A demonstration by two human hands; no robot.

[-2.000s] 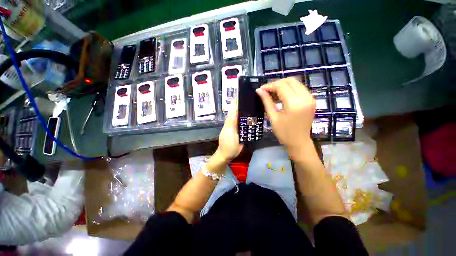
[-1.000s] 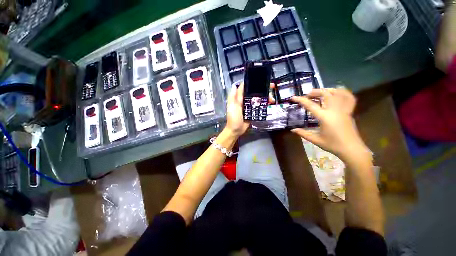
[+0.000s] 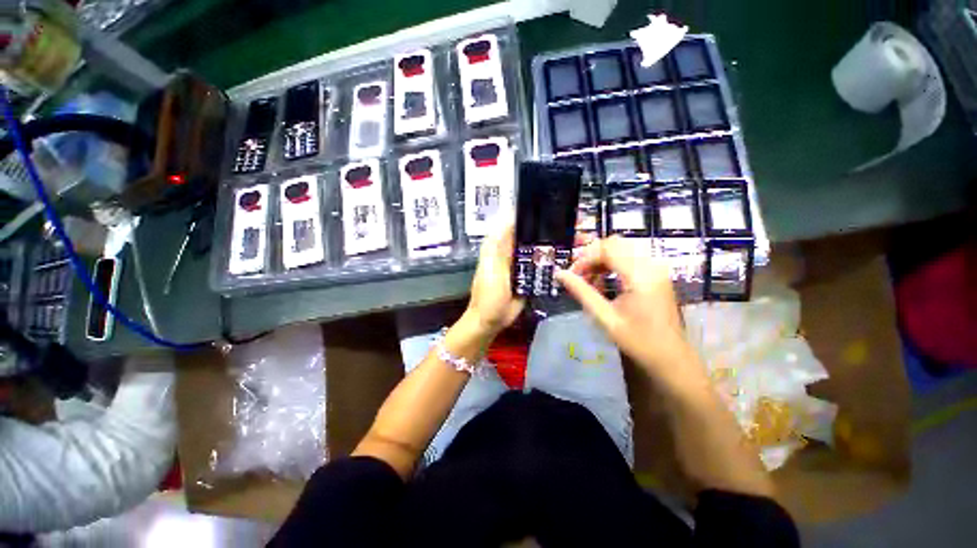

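Note:
My left hand [image 3: 495, 280] holds a black keypad phone [image 3: 547, 214] upright, screen above the lit-looking keys, facing me. My right hand [image 3: 632, 289] is at the phone's lower right edge, its fingertips beside the keys. Whether it pinches anything thin is too blurred to tell. The phone tray [image 3: 354, 280] at the left holds several white-backed handsets [image 3: 425, 203] and two black ones face up [image 3: 303, 120]. The lens tray [image 3: 753, 161] at the right holds black-rimmed square lenses [image 3: 665, 115]; my right hand and the phone hide part of its lower rows.
A brown box with a red light [image 3: 182, 145] and a blue cable [image 3: 54, 219] are at left. A white paper roll [image 3: 884, 70] is at right. Open cartons below hold clear scraps [image 3: 281, 401] and whitish scraps [image 3: 766, 364]. Another person's pale sleeve [image 3: 86, 455] is at lower left.
My right hand has come in from the right, from over the lens tray to the phone's keys. The phone stays in my left hand. The camera view has also shifted.

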